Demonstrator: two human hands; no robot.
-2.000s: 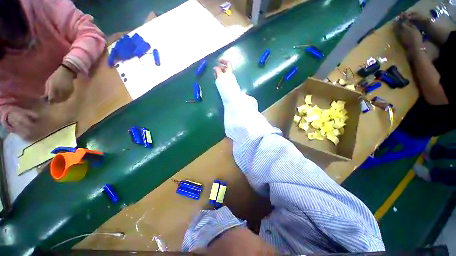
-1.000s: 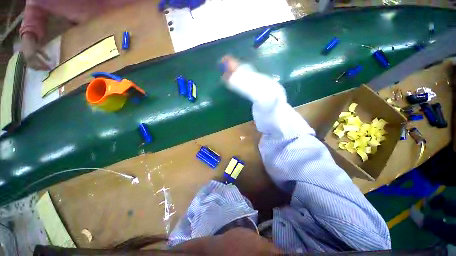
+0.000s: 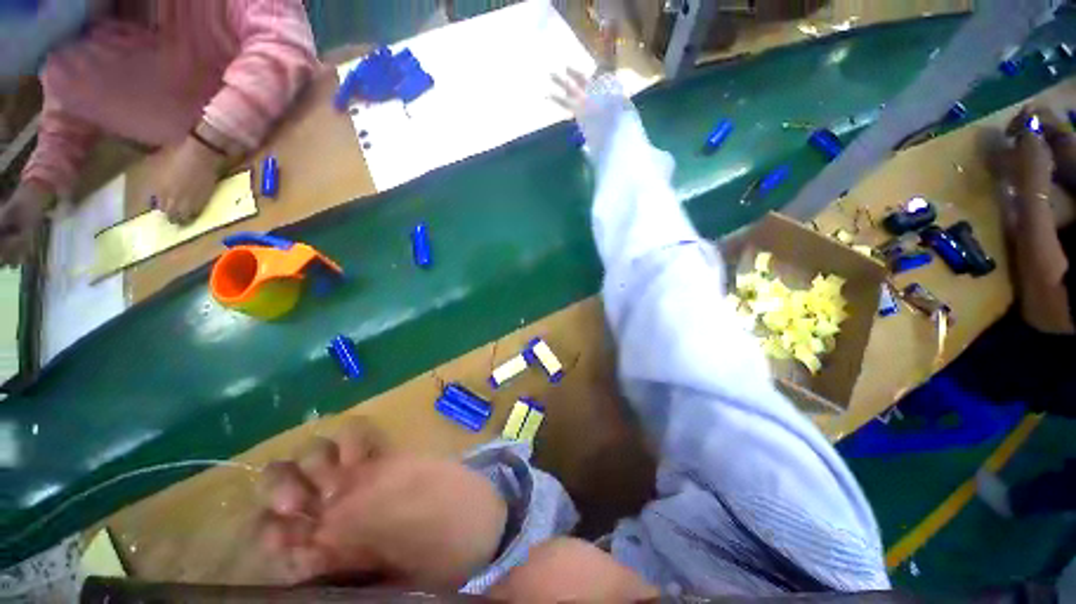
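Note:
My right hand [image 3: 575, 91] is stretched across the belt to the white sheet's near edge, small in view, its fingers apart with nothing visible in them. My left hand [image 3: 384, 507] is over the bench at the lower left, blurred, its fingers loosely bent and apart, with nothing visible in them. Two separate blue packs with cream pads [image 3: 544, 359] lie angled on the bench. Below them are a pair of packs with cream pads [image 3: 523, 420] and plain blue packs side by side [image 3: 464, 406]. A blue pack [image 3: 578, 138] is partly hidden by my right sleeve.
The green belt [image 3: 496, 260] carries several blue packs and an orange dispenser [image 3: 262, 280]. The box [image 3: 858, 342] of yellow strips is right of my right arm. Blue packs lie on a white sheet [image 3: 472, 100] opposite. People work opposite and at right. A white cable [image 3: 142, 474] lies left.
My right hand has moved farther across the belt. My left hand has come into view. The padded packs on the belt are gone from there, and two padded packs now lie on the bench.

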